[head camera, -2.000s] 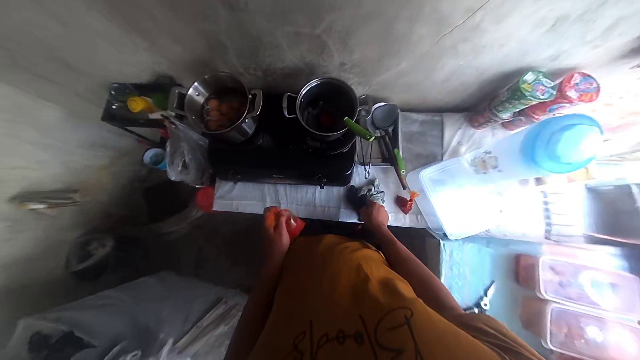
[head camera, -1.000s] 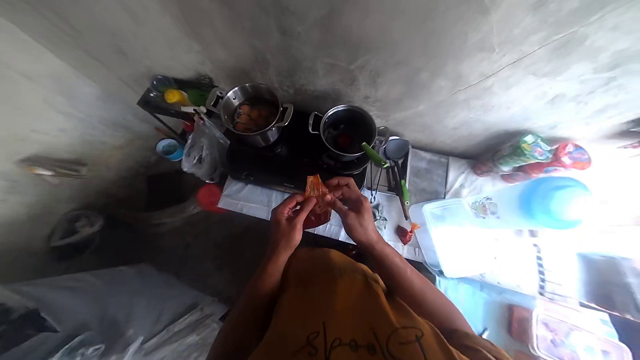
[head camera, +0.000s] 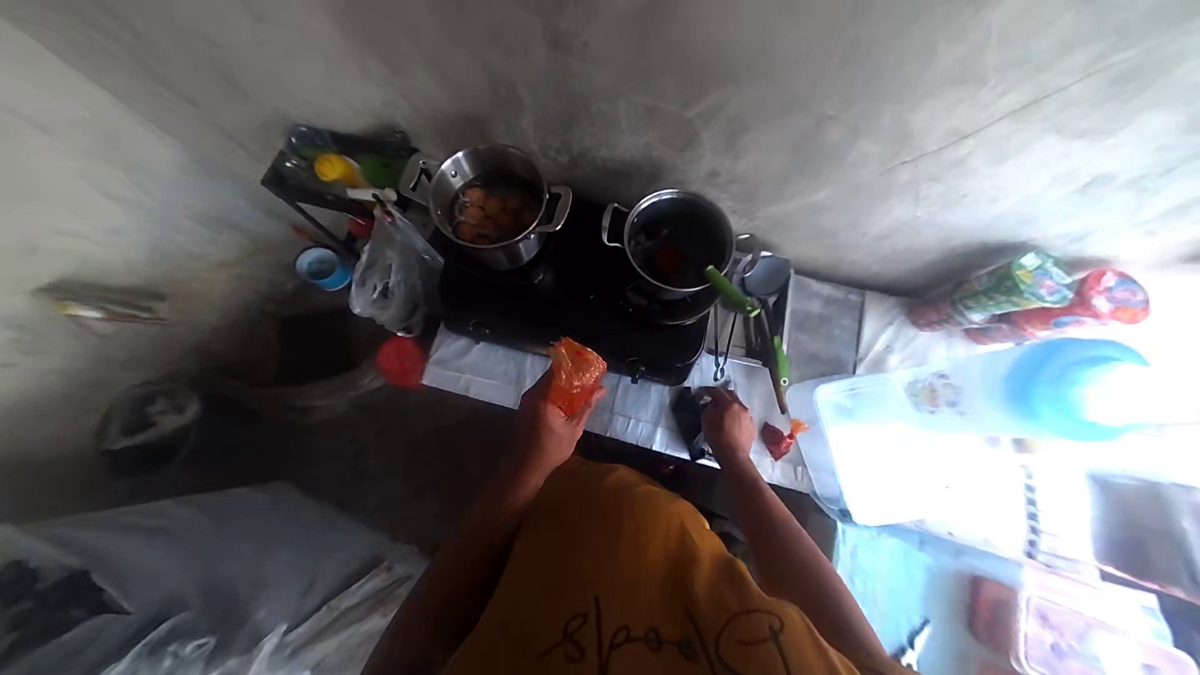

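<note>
My left hand (head camera: pixel 553 417) holds a small plastic bag of orange-red contents (head camera: pixel 576 377) in front of the black gas stove (head camera: pixel 572 314). My right hand (head camera: pixel 727 424) is at a dark cloth or packet (head camera: pixel 692 417) on the white-covered counter edge; its fingertips touch something small and pale that I cannot make out. Just right of it lies a small knotted bag with dark red contents (head camera: pixel 777 440). On the stove stand a steel pot with brownish-orange food pieces (head camera: pixel 492 220) and a steel pot with dark contents (head camera: pixel 680 239), a green-handled utensil (head camera: pixel 732 292) at its rim.
A clear plastic bag (head camera: pixel 389 277) hangs from a dark rack (head camera: pixel 309 192) at the left, near a blue cup (head camera: pixel 323 268) and a red round object (head camera: pixel 401 362). Utensils (head camera: pixel 778 347) lie right of the stove. Farther right are a translucent container (head camera: pixel 872 459) and standing packets (head camera: pixel 1022 286).
One second ago both hands were together on the orange-red bag. My right hand has let go of it and moved right to the dark item; my left hand keeps the bag.
</note>
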